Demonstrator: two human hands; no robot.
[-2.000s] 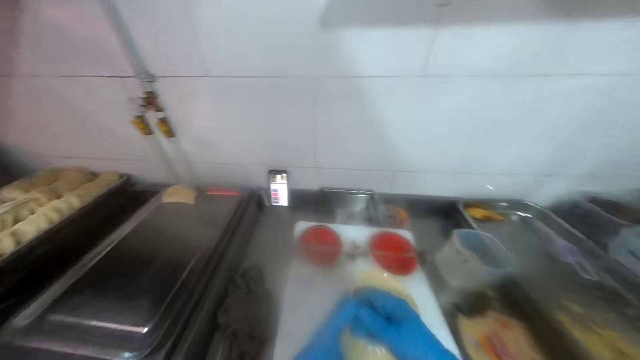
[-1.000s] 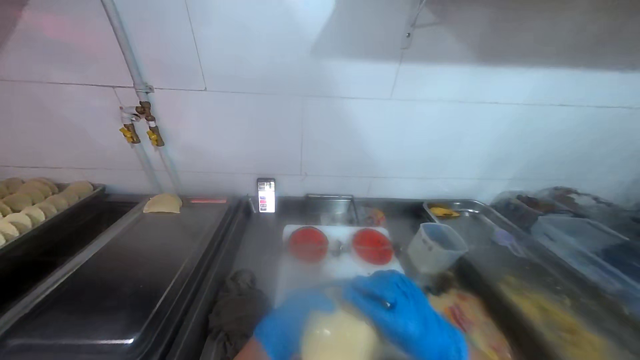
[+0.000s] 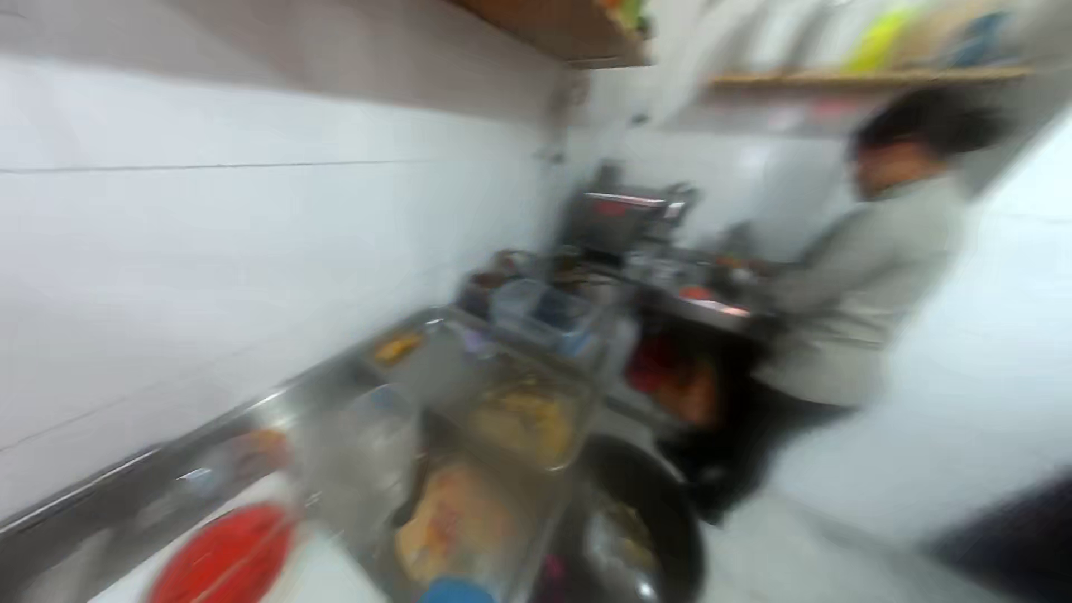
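Observation:
Only a blurred bit of one blue-gloved hand [image 3: 456, 590] shows, at the bottom edge of the head view; it looks like my right hand, and its fingers cannot be made out. It is beside a pale food mass with reddish streaks [image 3: 452, 519] in a metal tray. To its left a round red dish or mold [image 3: 226, 557] rests on a white board [image 3: 331, 569]. My left hand is out of view.
A clear plastic container [image 3: 377, 427] stands behind the board. Beyond are a metal tray with yellowish food [image 3: 523, 419], clear plastic tubs [image 3: 536, 310] and a large dark round pan [image 3: 636, 519]. Another person [image 3: 863, 276] stands at a counter on the right, below a shelf [image 3: 871, 77].
The view has swung far to the right. Both gloved hands were together over pale dough at the board earlier; now only a piece of one shows.

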